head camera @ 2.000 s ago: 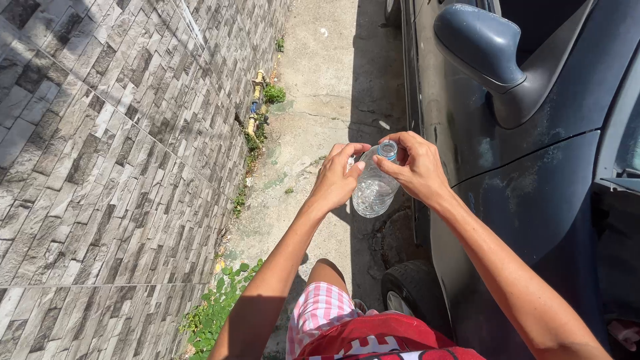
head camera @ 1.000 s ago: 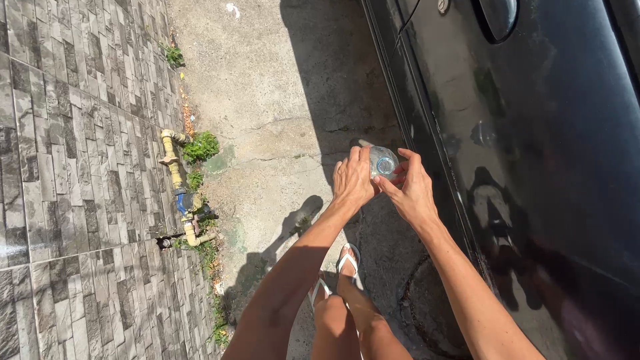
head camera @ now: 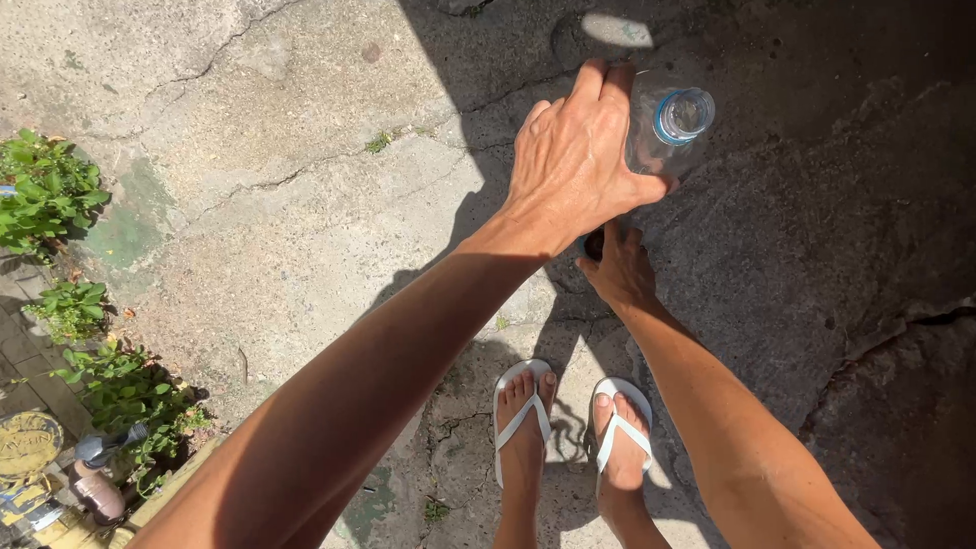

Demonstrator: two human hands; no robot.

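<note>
My left hand [head camera: 579, 149] is around the side of a clear plastic bottle [head camera: 648, 149], its thumb and fingers on either side. The bottle's mouth is uncapped, with a blue ring around its neck. Lower down, my right hand [head camera: 627, 267] has its thumb and fingers around a small dark round object [head camera: 594, 244] with a bluish edge; its kind is unclear and part of it is hidden. The bottle's lower part cannot be seen clearly against the shaded concrete.
Cracked concrete ground [head camera: 305, 183] lies partly in sun and partly in shadow. My feet in white flip-flops [head camera: 523, 419] stand below the hands. Green plants [head camera: 46, 191] grow along the left edge, near a yellow pipe and a worn water meter [head camera: 30, 446].
Both hands were together at the bottle; now my left hand has it, and my right hand is lower, at the dark round object. The view has turned down toward the ground.
</note>
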